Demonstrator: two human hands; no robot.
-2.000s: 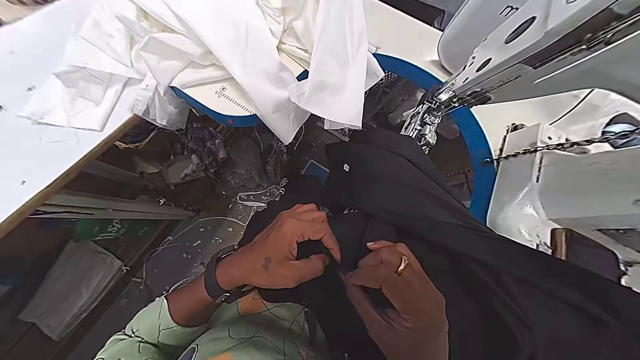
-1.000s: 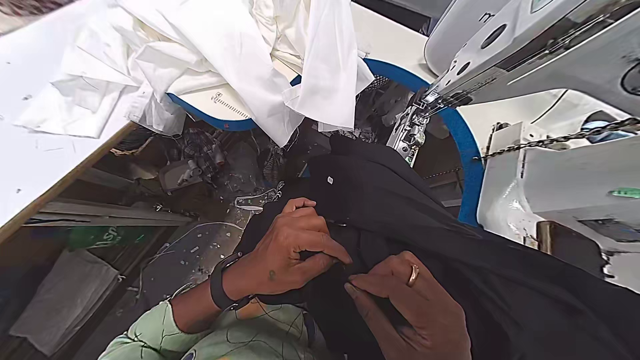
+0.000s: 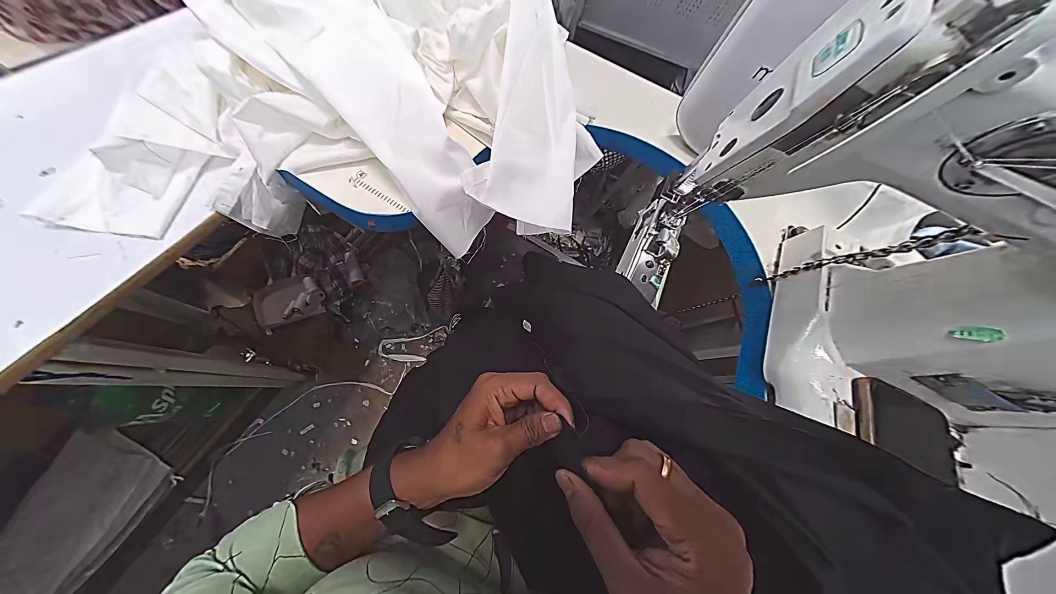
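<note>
Black fabric (image 3: 660, 355) lies across my lap and runs off to the right, with a small white tag (image 3: 526, 326) on it. My left hand (image 3: 495, 437), with a dark wristwatch (image 3: 388, 495), pinches the black fabric between thumb and forefinger, and a fine thread curls beside the fingertips. My right hand (image 3: 660, 511), with a ring (image 3: 666, 465), is just to the right of it. Its thumb and forefinger are slightly apart over the same fabric; whether the curled fingers hold any of it cannot be seen.
An industrial sewing machine (image 3: 825, 107) stands at the upper right, inside a blue-edged table cutout (image 3: 752, 305). White cloth (image 3: 330, 99) is heaped on the white table (image 3: 74, 206) at the left. A chain (image 3: 866, 252) hangs at the right. Scraps litter the floor (image 3: 330, 429) below.
My right thumb and forefinger, close to my left fingertips a second ago, are now farther from them and spread apart. My left hand still pinches the black fabric.
</note>
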